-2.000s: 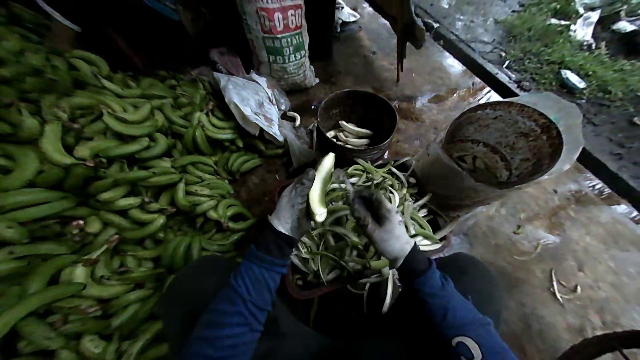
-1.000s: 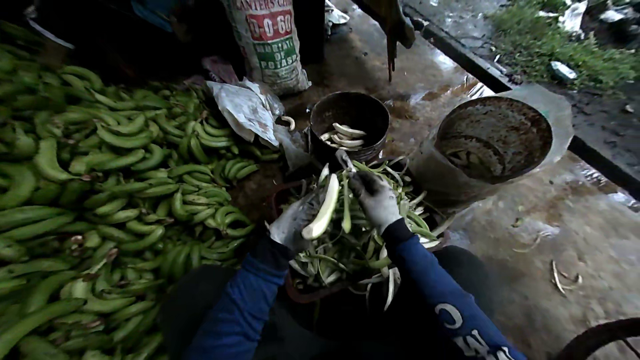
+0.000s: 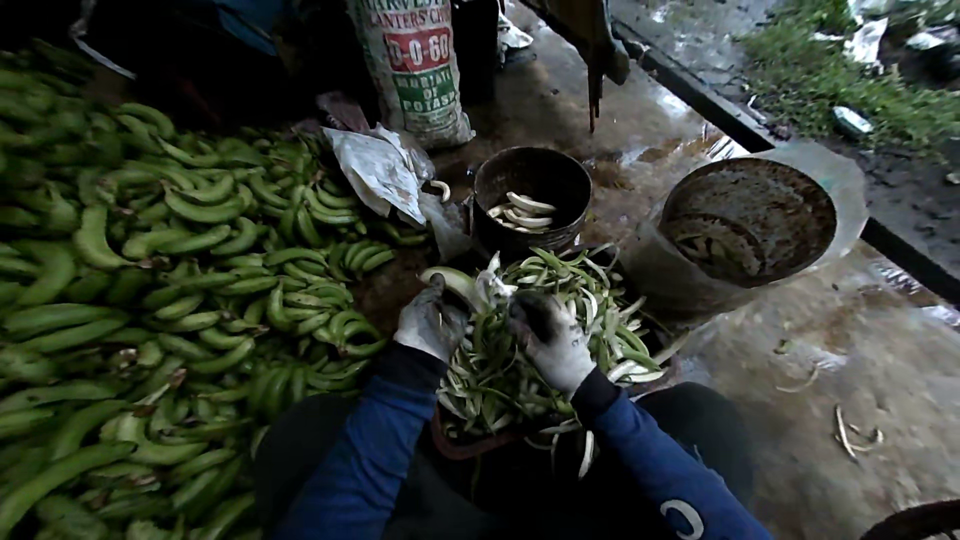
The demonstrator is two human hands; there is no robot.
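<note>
My left hand (image 3: 433, 321), in a soiled white glove, grips a partly peeled green banana (image 3: 450, 280) over the heap of peels. My right hand (image 3: 551, 334), gloved and dark with dirt at the fingers, is just right of it; its fingers are curled, and what they hold is hidden. A pale, blurred piece (image 3: 493, 283) shows between the hands. Green and white banana peels (image 3: 517, 375) fill a reddish container (image 3: 469, 450) between my knees. Beyond it, a dark round bucket (image 3: 532, 161) holds several peeled bananas (image 3: 529, 210).
A large pile of green bananas (image 3: 202, 202) covers the floor at left. A printed fertilizer sack (image 3: 420, 75) stands behind a crumpled white plastic bag (image 3: 379, 169). At right is a rusty, plastic-wrapped drum (image 3: 750, 217). Peel scraps (image 3: 847, 435) lie on the wet concrete floor (image 3: 787, 375).
The peeled side of the banana faced up between my hands earlier; now the fruit points up and left from my left hand. My right hand has moved lower from its position a second ago.
</note>
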